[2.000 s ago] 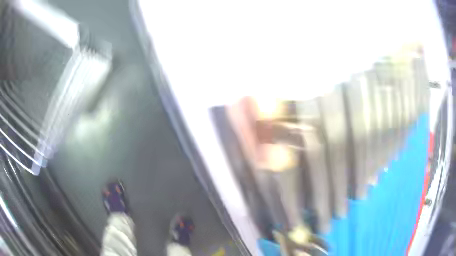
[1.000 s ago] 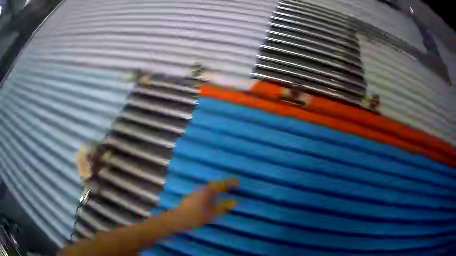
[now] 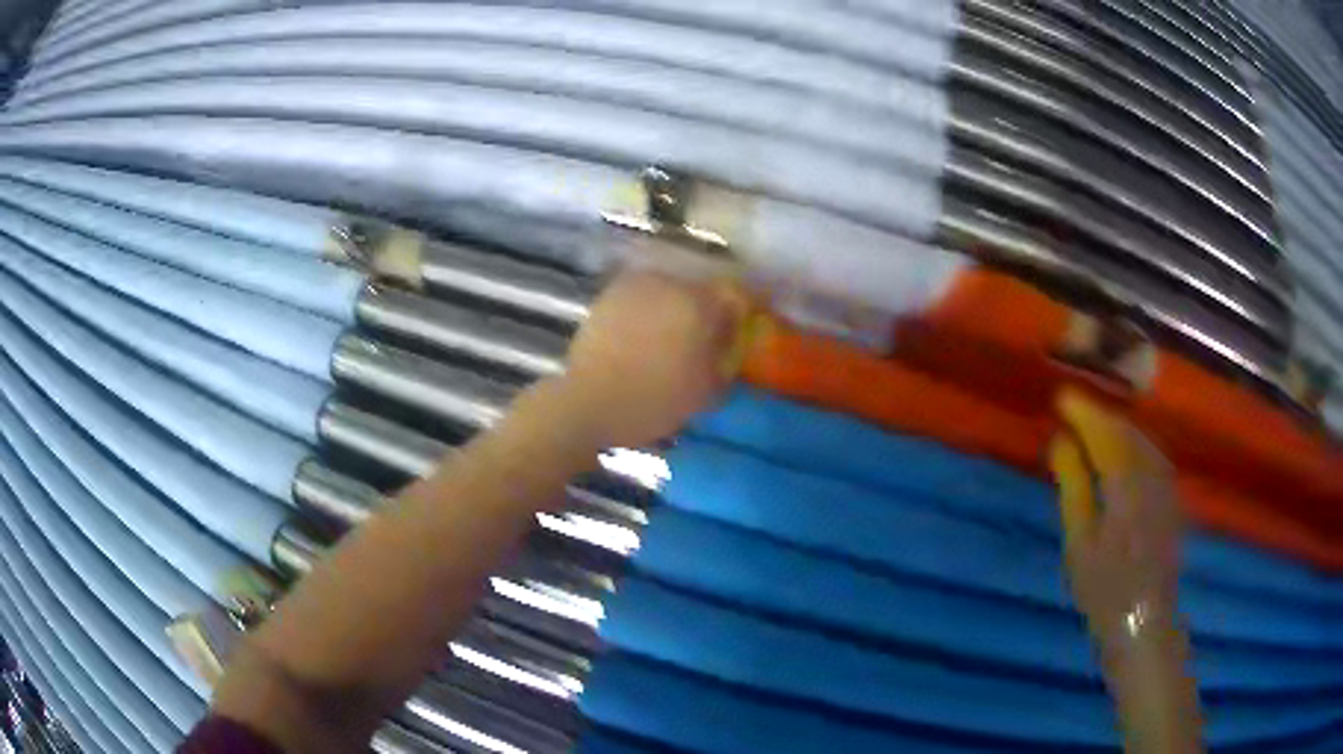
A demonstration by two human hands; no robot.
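Observation:
My left hand point(image 3: 656, 346), blurred, is at the left end of the orange cloth point(image 3: 884, 386), its fingers curled at the cloth's edge; its grip cannot be made out. My right hand point(image 3: 1116, 479), with yellow finger covers, reaches to the orange cloth beside a metal clip with a pad point(image 3: 1105, 351). The ridged blue cloth point(image 3: 884, 589) lies below the orange. Another clip point(image 3: 678, 206) with cream pads sits just above my left hand, at the edge of the white cloth point(image 3: 486, 89).
Pale blue ridged cloth point(image 3: 162, 339) lies at the left. Bare metal rods point(image 3: 486, 354) run between it and the blue cloth. More bare rods point(image 3: 1105, 162) show at the upper right. Clips sit at the pale blue cloth's edge point(image 3: 376, 254) and at the lower left point(image 3: 221, 626).
My left hand has moved up from over the blue cloth to the orange cloth's left end. My right hand has come into view at the right. The view is closer to the rods.

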